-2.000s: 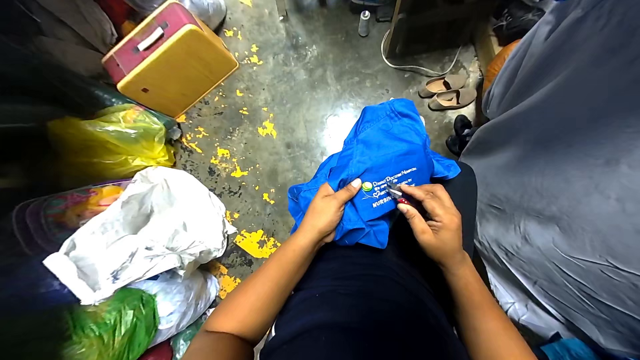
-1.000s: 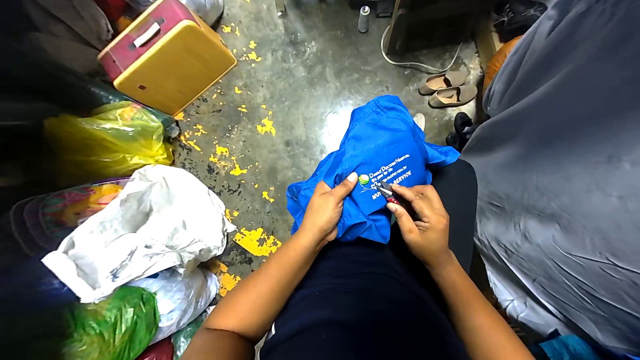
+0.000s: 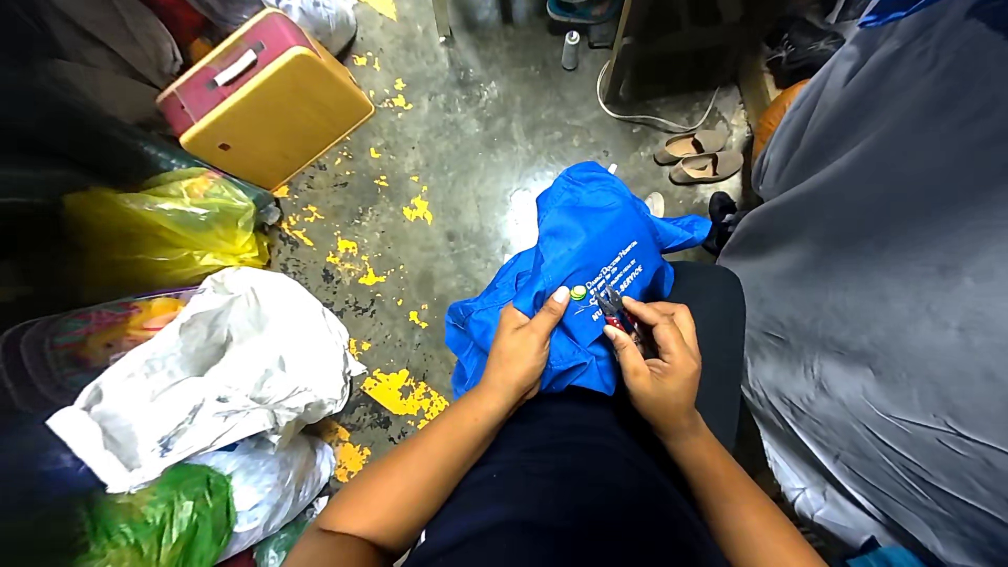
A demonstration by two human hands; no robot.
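Observation:
Blue cloth [image 3: 587, 220], a garment by its look, lies bunched over my lap and bears white embroidered writing with a small green and white emblem. My left hand [image 3: 524, 342] pinches the cloth at its left side, thumb on top beside the emblem. In my right hand [image 3: 661, 354] is a small pair of pliers or nippers [image 3: 618, 311] with red and dark handles. Its metal jaws point up and left, over the writing. Whether the jaws touch a thread cannot be told. The fingers under the cloth are hidden.
Left of me are a yellow and maroon case [image 3: 279, 118], a yellow plastic bag [image 3: 173, 228] and a white sack [image 3: 228, 370]. Ahead on the concrete floor stand a thread cone [image 3: 571, 51] and brown shoes [image 3: 706, 167] near a white cable [image 3: 650, 120]. Grey fabric [image 3: 874, 236] hangs at right.
The jaws of the hand tool, low on the writing two seconds ago, have shifted slightly over it. Both hands keep their hold.

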